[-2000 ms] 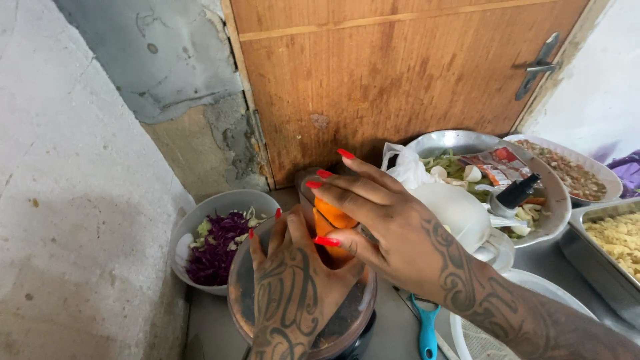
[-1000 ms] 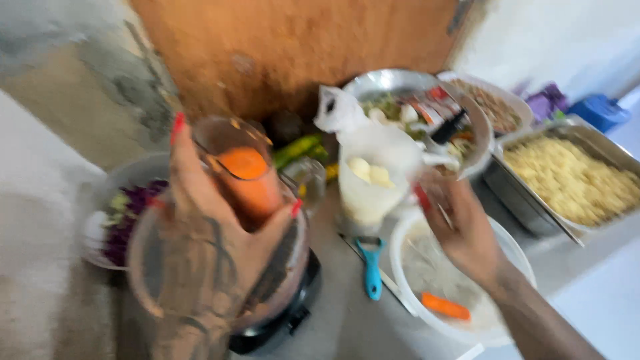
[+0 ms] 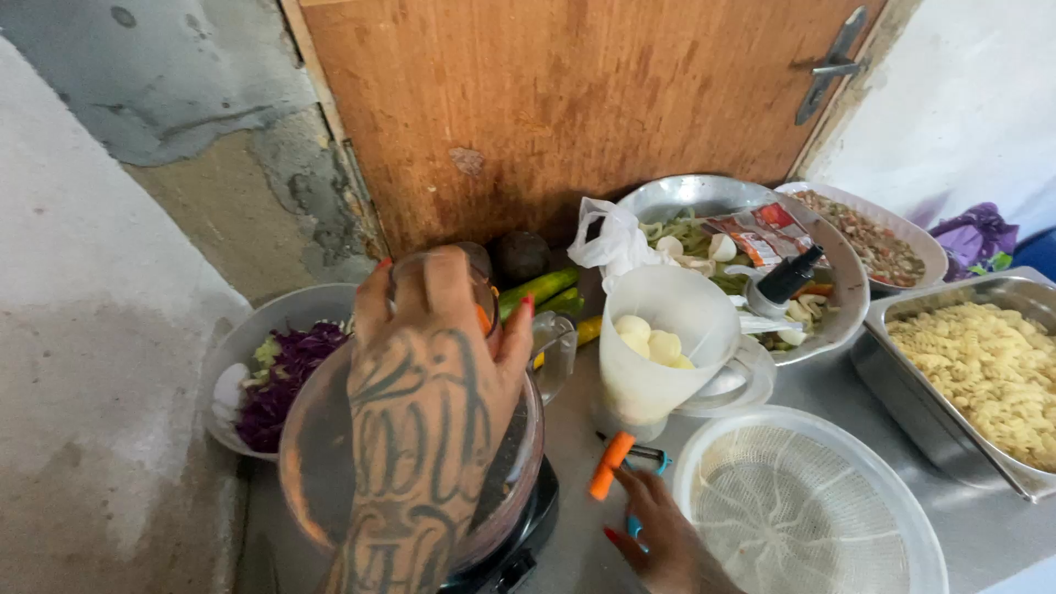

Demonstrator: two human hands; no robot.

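Observation:
My left hand (image 3: 433,371) grips the feed tube (image 3: 487,285) on the clear lid (image 3: 318,462) of a food processor with a black base (image 3: 536,520). Some orange carrot shows inside the tube, between thumb and fingers. My right hand (image 3: 664,528) holds a peeled carrot piece (image 3: 611,466) by its fingertips, above a blue-handled peeler (image 3: 634,524) on the metal counter. A white mesh strainer (image 3: 804,503) lies just right of that hand. Behind it stands a translucent jug (image 3: 664,330) with peeled pale pieces, possibly boiled eggs, inside.
A bowl of shredded purple cabbage (image 3: 289,379) is at left. Green vegetables (image 3: 540,287) lie behind the processor. A large metal bowl (image 3: 854,305) holds scraps, packaging and a black-topped bottle. A steel pan of cooked pasta (image 3: 982,371) and a dish of chopped food (image 3: 874,239) stand at right. A wooden door (image 3: 536,107) rises behind.
The carrot piece lay in the strainer one second ago and is now in my right hand, out over the counter. My left hand remains at the feed tube.

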